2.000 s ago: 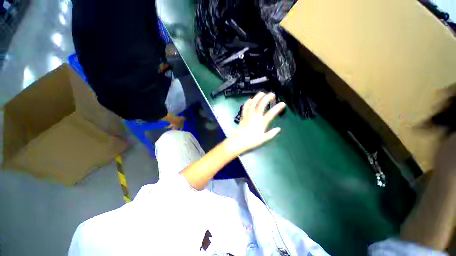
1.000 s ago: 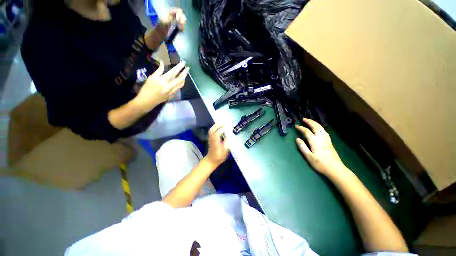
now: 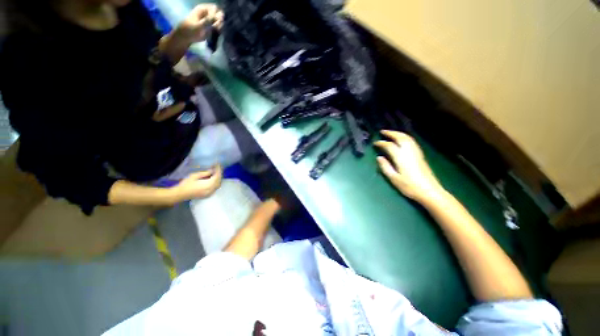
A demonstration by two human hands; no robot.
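Note:
Two black plastic housing parts lie side by side on the green bench top, one nearer the edge (image 3: 310,142) and one beside it (image 3: 328,157). A loose parts pile (image 3: 304,108) lies behind them at the mouth of a shiny black plastic bag (image 3: 289,29). My right hand (image 3: 404,165) rests on or just over the bench right of the parts, fingers spread, with nothing seen in it. My left hand (image 3: 268,209) is blurred and low beside the bench edge, over my lap; its fingers are mostly hidden, so I cannot tell what it holds.
A large tan carton (image 3: 487,72) stands at the right. A beaded strap (image 3: 505,205) lies near its foot. A co-worker in black (image 3: 99,111) sits at the left, one raised hand on a dark part. A floor carton (image 3: 72,230) and yellow-black tape (image 3: 162,247) show below.
My left hand has dropped lower, away from the bench edge. My right hand stays near the parts. The co-worker's lower hand has moved down from the bench edge. The view has shifted.

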